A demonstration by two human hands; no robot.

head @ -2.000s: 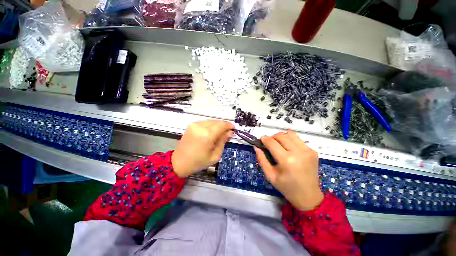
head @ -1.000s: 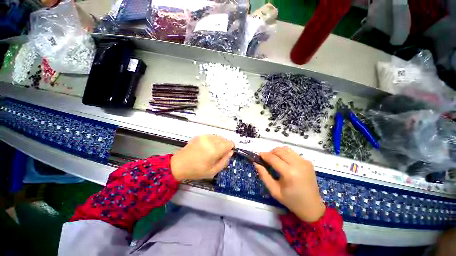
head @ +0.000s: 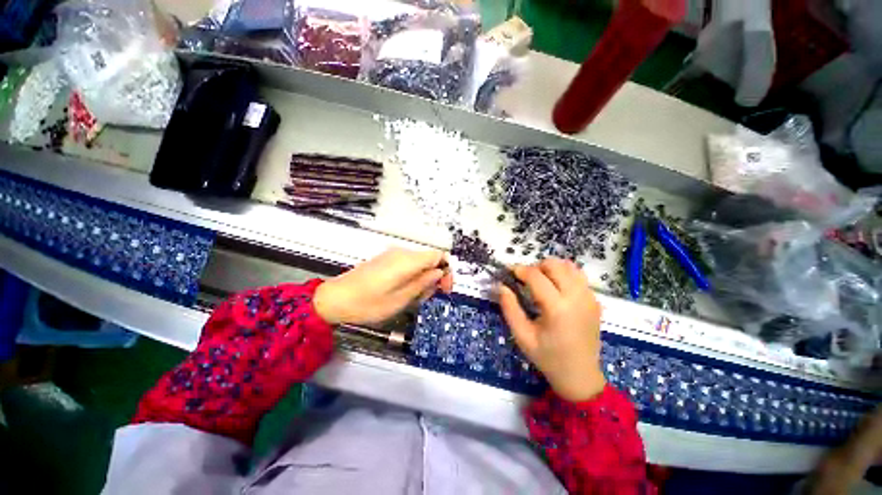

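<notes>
My right hand (head: 553, 314) holds dark tweezers (head: 514, 286), with the tip at the small heap of dark components (head: 472, 247). My left hand (head: 387, 286) is to the left of it, above the metal rail, fingers pinched together; whether a tiny part is between the fingertips cannot be told. Blue circuit boards (head: 464, 334) lie in a row on the rail below my right hand. Thin dark reddish-brown component strips (head: 334, 184) are stacked in the trough to the left.
The trough holds a black tray (head: 208, 135), white connectors (head: 430, 164), a dark capacitor heap (head: 561, 198), and blue-handled cutters (head: 682, 256) on wiry parts. Bagged components (head: 416, 53) and a red cylinder (head: 614, 72) stand behind. Part of a hand shows at the lower right edge.
The tweezers' tip has moved from my left fingertips up to the small dark heap. My left hand has drawn slightly apart from my right. The view has shifted a little.
</notes>
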